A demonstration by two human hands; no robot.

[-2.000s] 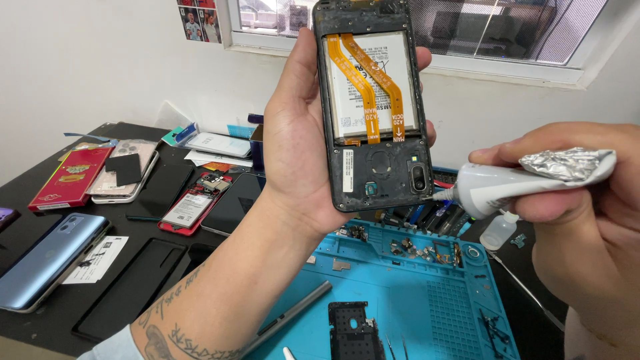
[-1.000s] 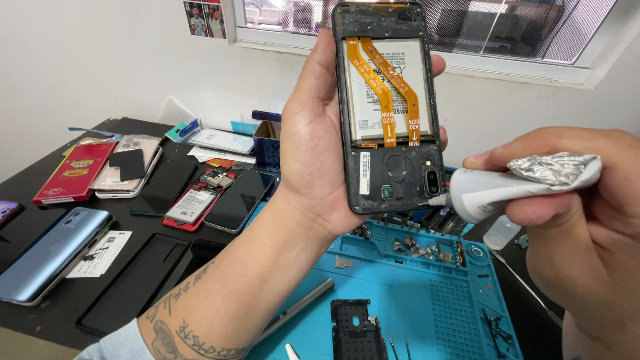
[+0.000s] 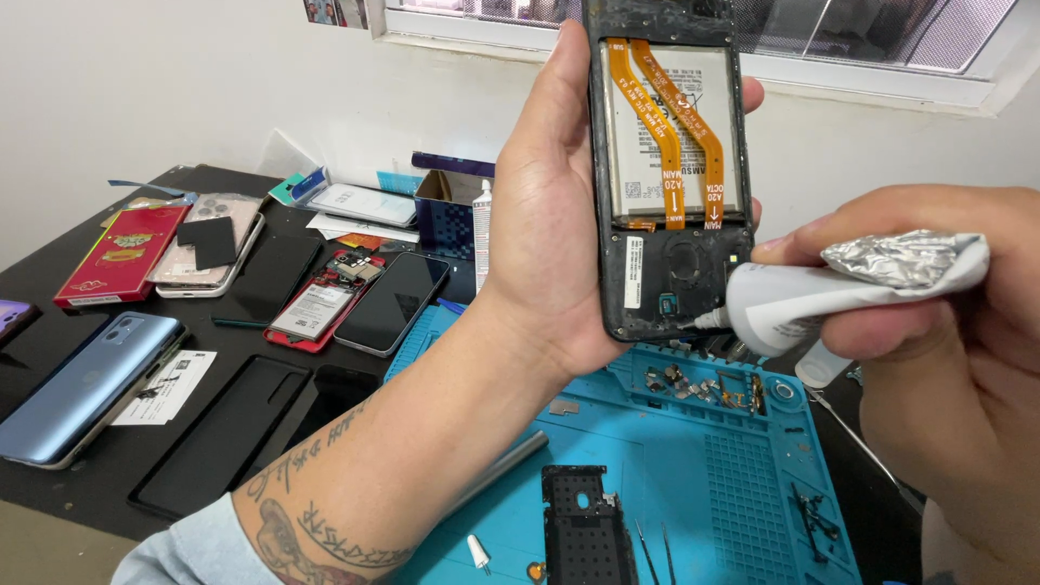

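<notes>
My left hand [image 3: 540,211] holds up an opened smartphone [image 3: 691,276] with its inner back facing me. In its frame lie a battery [image 3: 642,175] and two orange flex cables [image 3: 668,150]. My right hand [image 3: 918,325] pinches a partly rolled, white adhesive tube [image 3: 780,305]. The tube's fine nozzle [image 3: 707,321] points left and meets or nearly meets the phone's black back near its lower edge. The tube hides the corner there. A white pointed cap [image 3: 478,552] lies on the blue repair mat [image 3: 674,443] below.
The mat also bears a black perforated plate [image 3: 587,528], tweezers [image 3: 654,552], a metal rod [image 3: 508,465] and small parts in a tray [image 3: 707,386]. Left stand a blue phone [image 3: 93,382], a red-framed opened phone [image 3: 325,301], a red box [image 3: 122,252] and a dark blue box [image 3: 447,203].
The tube's nozzle has moved left along the phone's lower edge, away from the corner by the camera. Both hands keep their hold.
</notes>
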